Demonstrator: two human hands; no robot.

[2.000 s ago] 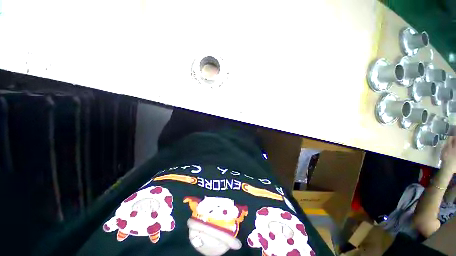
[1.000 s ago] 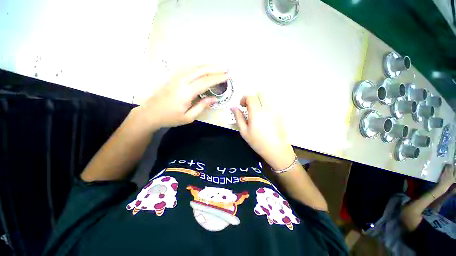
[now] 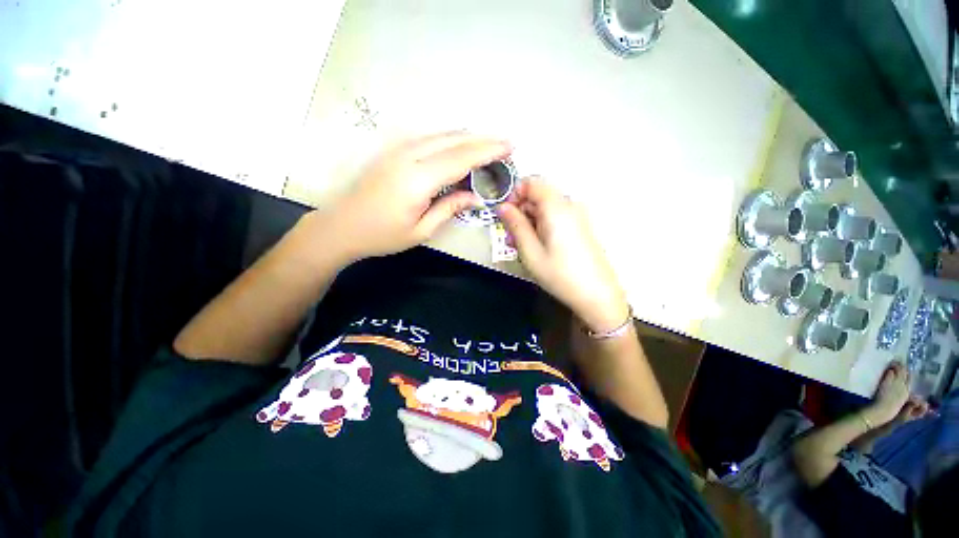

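Note:
A silver flanged tube [image 3: 493, 182] stands near the bench's front edge, its open bore facing up. My left hand [image 3: 405, 194] is curled around its left side, thumb in front and fingers behind. My right hand [image 3: 557, 242] has its thumb and fingertips at the tube's right side. The hands cover much of the flange. A small pale label sheet with dark marks [image 3: 503, 244] lies on the bench between my hands, partly hidden. Whether a small label is at my right fingertips cannot be told.
Another flanged tube [image 3: 631, 23] stands at the far edge. Several flanged tubes [image 3: 774, 219] stand at the right beyond a yellow line. White sheets [image 3: 158, 74] lie at left. Blue-silver small parts [image 3: 895, 318] lie far right, near another person's hands [image 3: 894, 391].
Since the oldest frame, both hands have come in around the tube. Over the last second, my right hand has moved from the label sheet up to the tube's side.

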